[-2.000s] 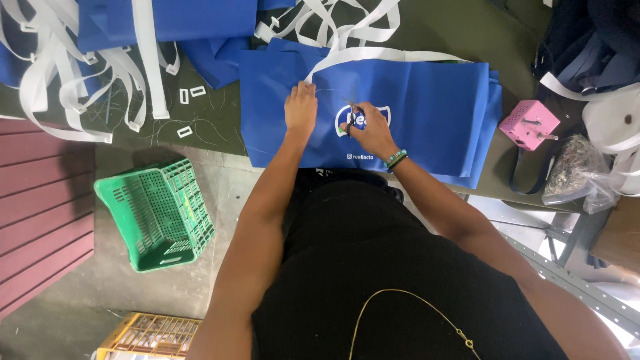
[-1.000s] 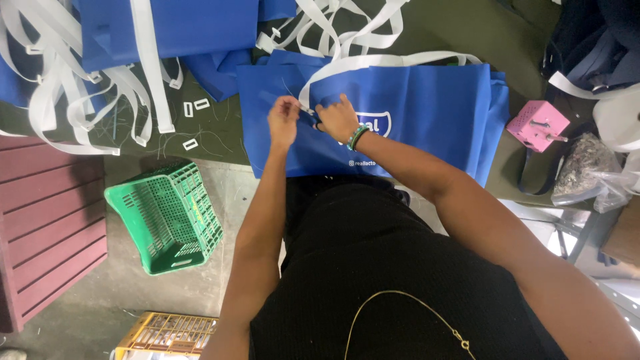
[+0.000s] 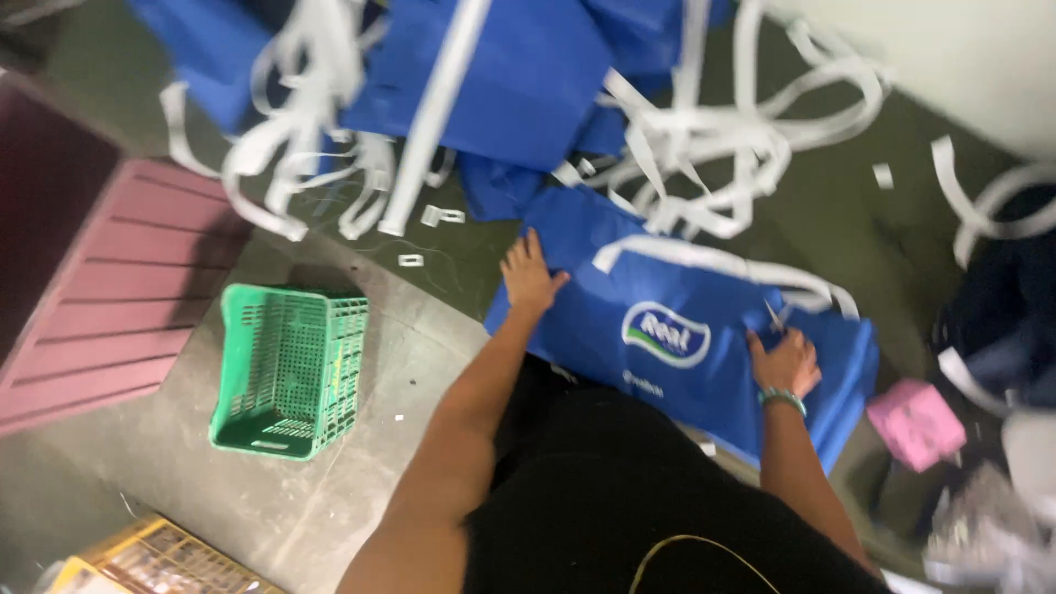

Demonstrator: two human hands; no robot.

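A blue fabric bag (image 3: 594, 330) with a printed logo lies flat on the dark green table, on top of what look like more blue bags. Along its upper part runs a white webbing strap (image 3: 718, 260). My left hand (image 3: 528, 276) rests on the bag's left end, fingers spread, holding nothing. At the right part of the bag, my right hand (image 3: 785, 363) holds small scissors (image 3: 775, 316), whose blades point up and away from me. The picture is blurred, so the exact grip on the scissors is hard to see.
More blue fabric (image 3: 511, 91) and heaps of white straps (image 3: 701, 140) lie at the table's far side, with small white buckles (image 3: 410, 260) nearby. A pink box (image 3: 916, 423) stands at the right. A green plastic crate (image 3: 330, 379) and a yellow crate (image 3: 177, 561) stand on the floor.
My hands, close together over the bag a second ago, are now far apart: the left at the bag's left end, the right further right with the scissors. The view has swung and tilted.
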